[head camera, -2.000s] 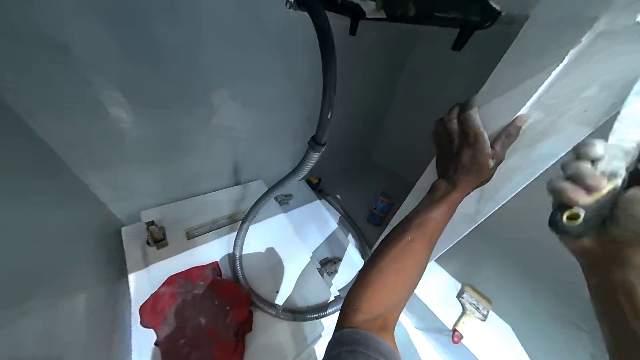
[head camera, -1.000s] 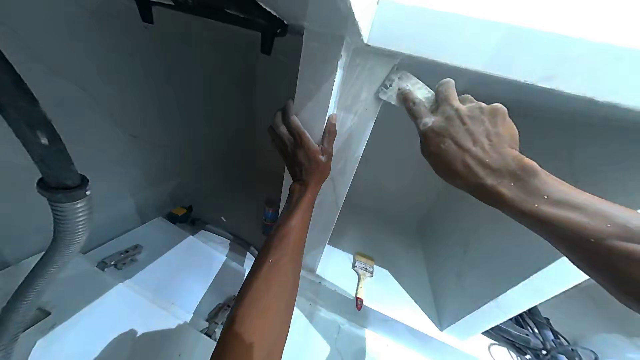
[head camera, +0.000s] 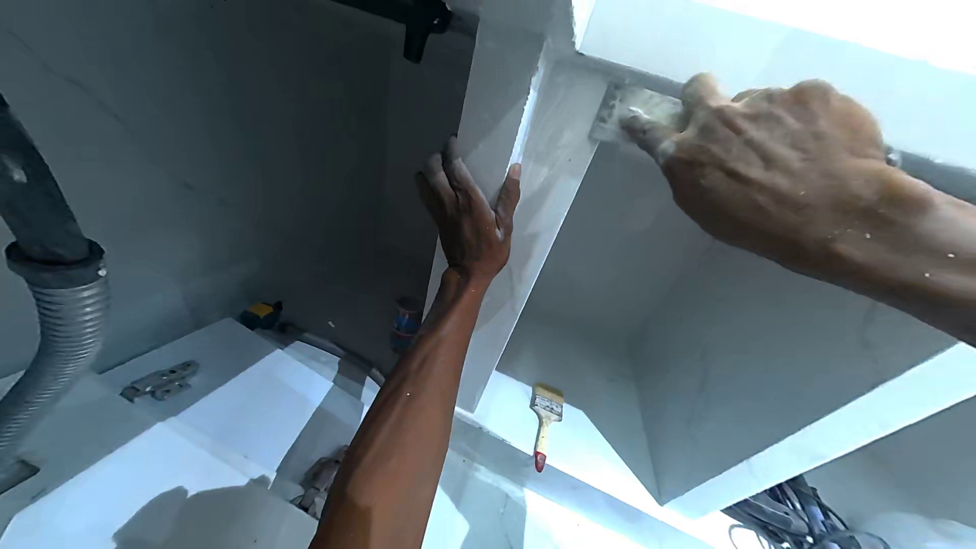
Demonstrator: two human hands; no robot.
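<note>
My left hand (head camera: 473, 217) rests with spread fingers on the white-grey upright panel (head camera: 492, 130), its thumb near the panel's front edge. A flat scraper blade (head camera: 637, 110), smeared with pale filler, is held in my right hand (head camera: 762, 145). The blade lies against the upper part of the upright, just under the horizontal white beam (head camera: 717, 46). Its handle is hidden by my palm. Pale dust marks the fingers of both hands.
A paintbrush (head camera: 547, 419) with a red-tipped handle lies on the white ledge below. A grey corrugated hose (head camera: 69, 320) hangs at left. Farther in are a metal hinge (head camera: 160, 381), a blue can (head camera: 406, 324) and a black-yellow object (head camera: 261, 314). Cables (head camera: 801, 515) bunch at lower right.
Since two seconds ago my right hand has come from the far right to the top of the upright with the scraper. The view has shifted to the right. My left hand stays on the panel.
</note>
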